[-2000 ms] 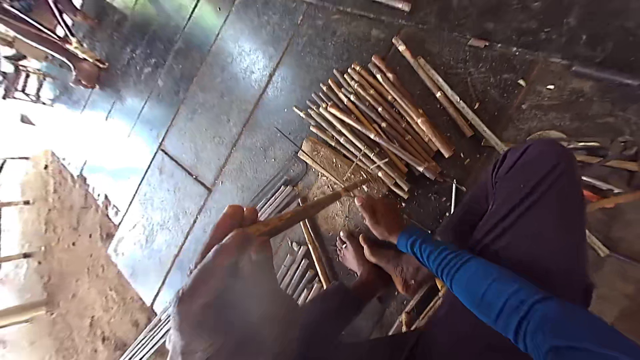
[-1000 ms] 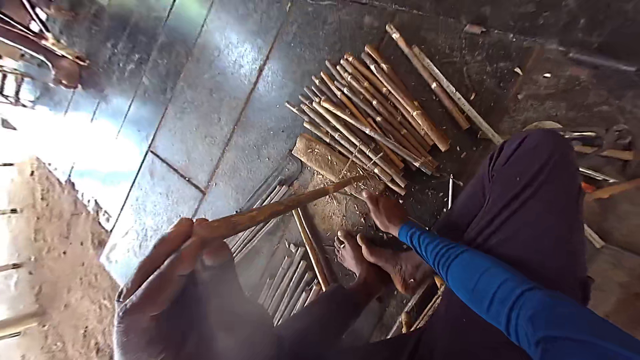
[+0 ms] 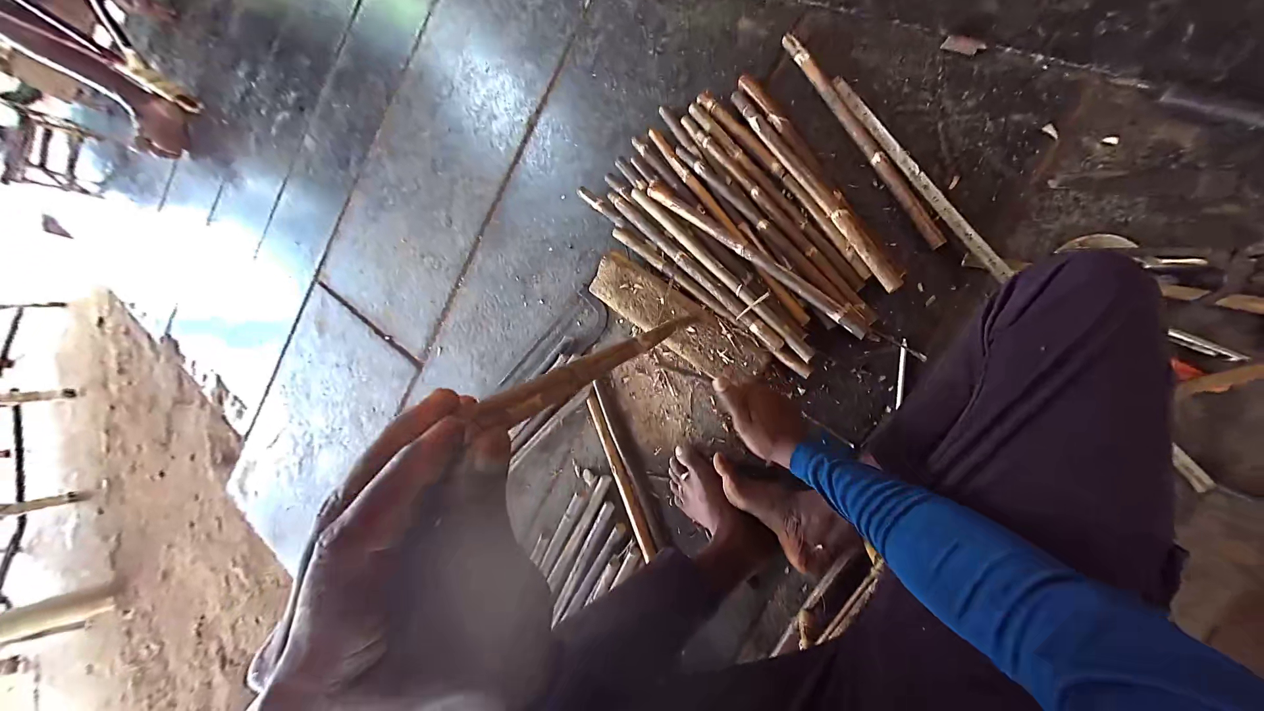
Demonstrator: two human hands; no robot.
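My left hand (image 3: 425,533), large and partly blurred close to the camera, is closed around one end of a tapered brown stick (image 3: 563,385). The stick slants up and right, and its thin tip lies over a flat wooden block (image 3: 647,301) strewn with shavings. My right hand (image 3: 760,420), below a blue sleeve, is low over the floor near the block's lower end. Its fingers are bent, and whether it holds something cannot be told. A pile of cut cane pieces (image 3: 780,227) lies just beyond the block.
Thinner sticks (image 3: 583,543) lie left of my bare feet (image 3: 790,523). A long pale strip (image 3: 918,178) lies beside the cane pile. Tools and scraps (image 3: 1195,296) are beyond my knee at the right. A rough earthen surface (image 3: 178,513) borders the smooth floor at the left.
The stick in my left hand has shifted and changed its slant between the frames. My right hand stays low near the wooden block. The cane pile looks the same.
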